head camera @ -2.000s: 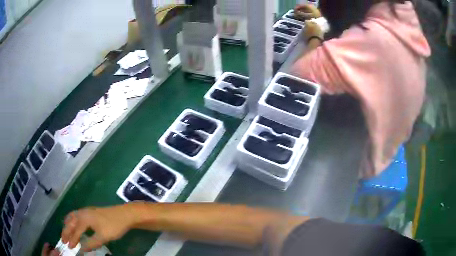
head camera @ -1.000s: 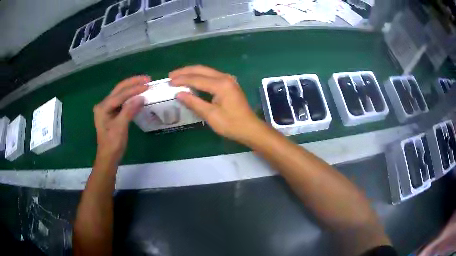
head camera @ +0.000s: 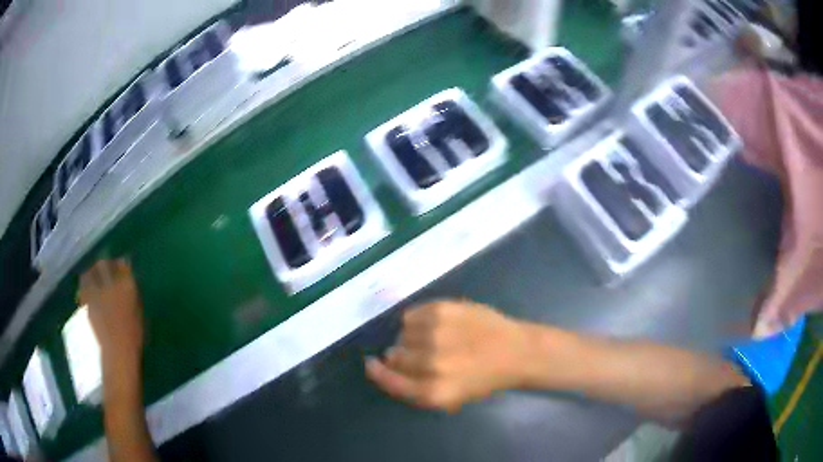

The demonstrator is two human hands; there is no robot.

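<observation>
My left hand (head camera: 110, 293) is blurred over the green belt at the left, fingers pointing away; I cannot tell whether they are apart. A closed white box (head camera: 82, 354) stands on the belt, partly behind my left wrist. My right hand (head camera: 442, 356) is loosely curled above the dark bench, with nothing visible in it. White trays with dark parts stand in a row on the belt: a near one (head camera: 320, 221), a middle one (head camera: 438, 149) and a farther one (head camera: 550, 93).
More white boxes (head camera: 42, 392) stand at the lower left. Stacked trays (head camera: 623, 203) sit on the near bench at right. More trays (head camera: 113, 135) and white papers (head camera: 280, 41) lie on the far ledge. A person in pink (head camera: 794, 171) is at right by a blue stool (head camera: 772, 352).
The view has turned to the right. My hands have parted and the printed box is no longer between them. My left hand is at the left by the white boxes; my right hand is over the bench.
</observation>
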